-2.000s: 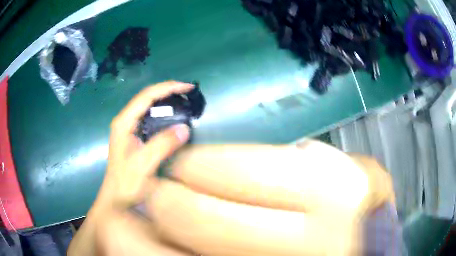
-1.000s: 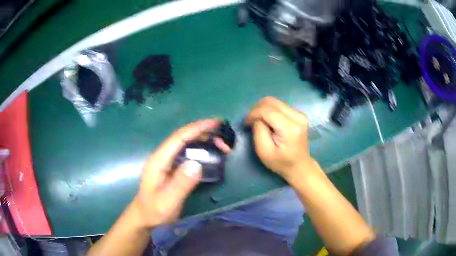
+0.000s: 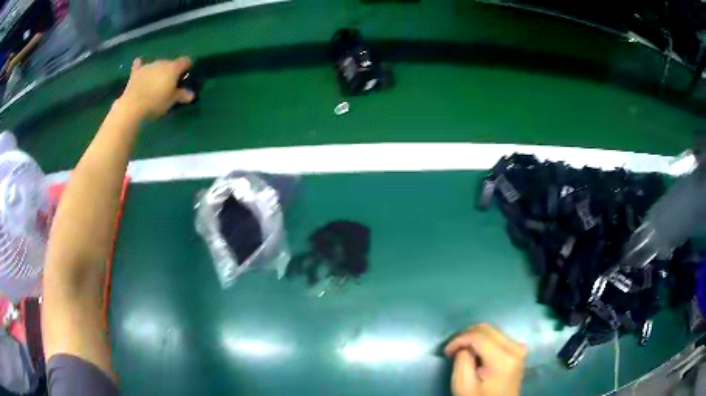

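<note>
My left hand (image 3: 159,87) is stretched out to the far left, beyond the white strip. Its fingers are around a small black body (image 3: 188,88), mostly hidden by the hand and blurred. My right hand (image 3: 488,357) is at the bottom right of centre over the green bench, its fingers curled in; whether it holds anything is hidden. Another black device body (image 3: 357,63) lies beyond the white strip at top centre, with a small pale piece (image 3: 341,108) beside it.
A clear bag of black screws (image 3: 241,229) and a loose screw pile (image 3: 339,249) lie left of centre. A large heap of black parts (image 3: 577,232) is at right, with the grey screwdriver (image 3: 676,210) over it. A white fan (image 3: 19,213) stands at left.
My left hand has moved from the bench's near middle to the far left with the black body. My right hand shows lower in the view. The view has tilted up, showing the area beyond the strip.
</note>
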